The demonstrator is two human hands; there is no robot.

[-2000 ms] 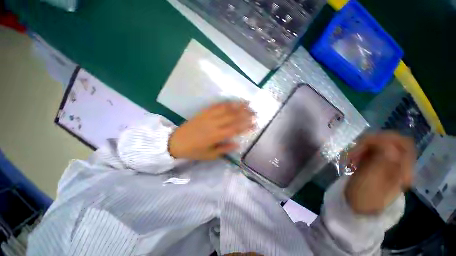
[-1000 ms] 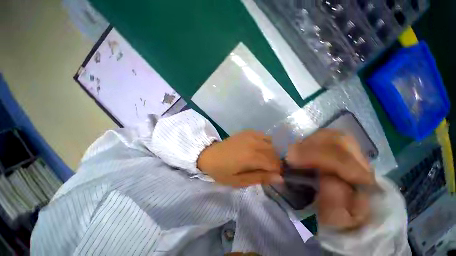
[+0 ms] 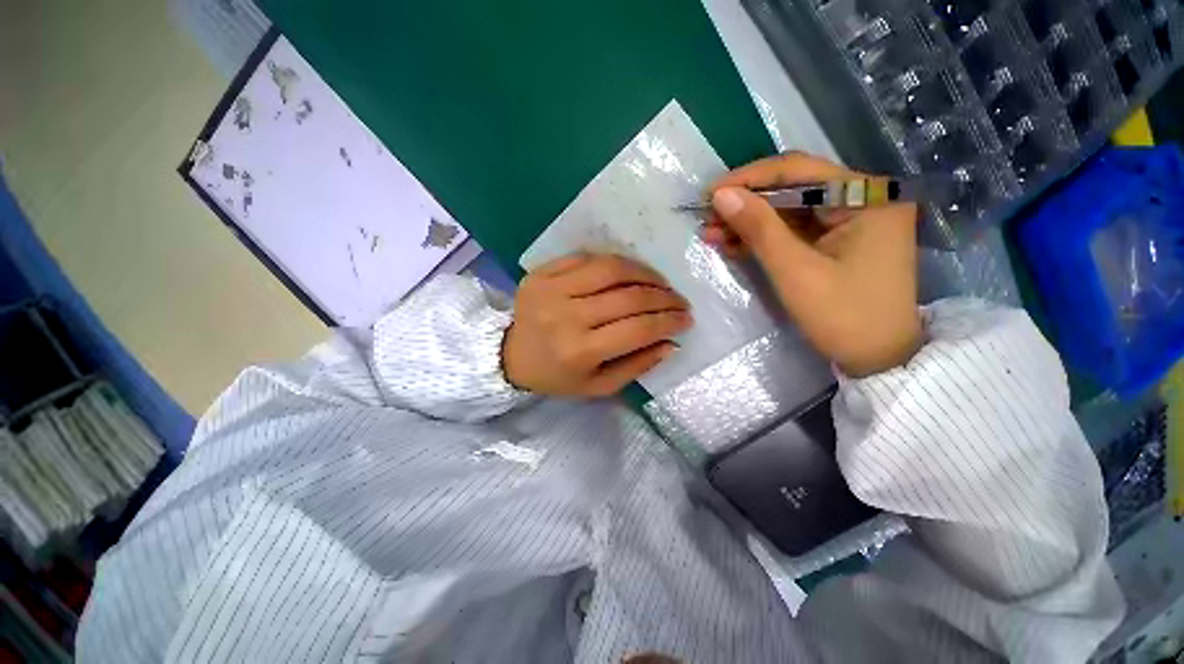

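Observation:
My left hand lies palm down on a glossy white liner sheet, fingers slightly apart. My right hand holds thin silver tweezers, with black and yellowish marks, like a pen. Their tip is over the sheet; contact is unclear. Tiny faint marks show on the sheet near the tip. The dark grey tablet lies back up on bubble wrap, below the sheet. My right sleeve hides its upper right part and camera corner.
Clear blister trays with pockets stand at upper right. A blue parts bin is at right. A white-pink board with scraps lies at left beside the green bench mat. Papers sit in a rack at lower left.
My right hand has moved from the right, across the tablet, to the liner sheet and now holds tweezers. My left hand now lies flatter on the sheet. The camera view has shifted.

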